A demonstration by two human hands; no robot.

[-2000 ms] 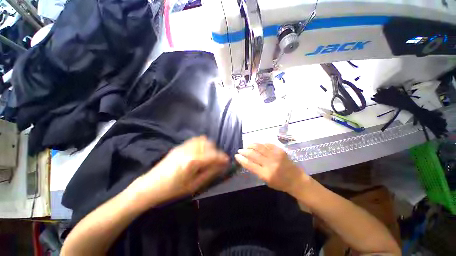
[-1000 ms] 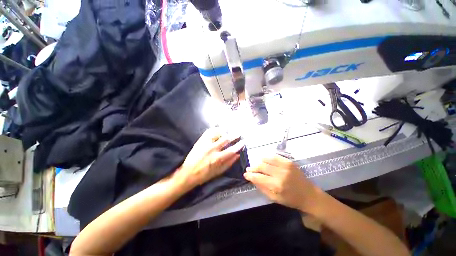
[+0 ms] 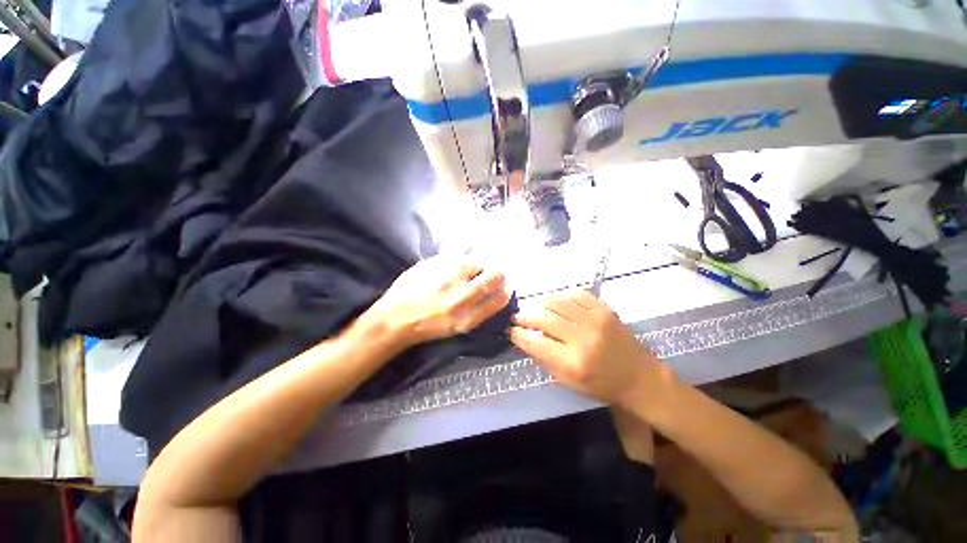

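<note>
A wide black garment piece point(image 3: 308, 239) lies on the table left of and in front of the white JACK sewing machine point(image 3: 732, 90). My left hand point(image 3: 451, 302) rests on the cloth just in front of the needle area, fingers bent at its right edge. My right hand point(image 3: 573, 339) is close beside it, thumb and fingertips pinching the same edge. The cloth between the fingertips is a small dark bit. The presser foot and needle area point(image 3: 509, 202) is washed out by the bright lamp, so the stitching point cannot be made out.
Black-handled scissors point(image 3: 732, 217) and yellow-green and blue snips point(image 3: 721, 270) lie right of my hands. Black strips point(image 3: 880, 244) lie at the table's right. A dark garment pile point(image 3: 148, 159) is at the left. A ruler-marked edge point(image 3: 732, 334) runs along the front; a green basket point(image 3: 917, 387) is lower right.
Two seconds ago my hands held the cloth nearer the front edge and my left hand was blurred. Now both are a little closer to the needle area, and the cloth's front part has shifted, uncovering more ruler.
</note>
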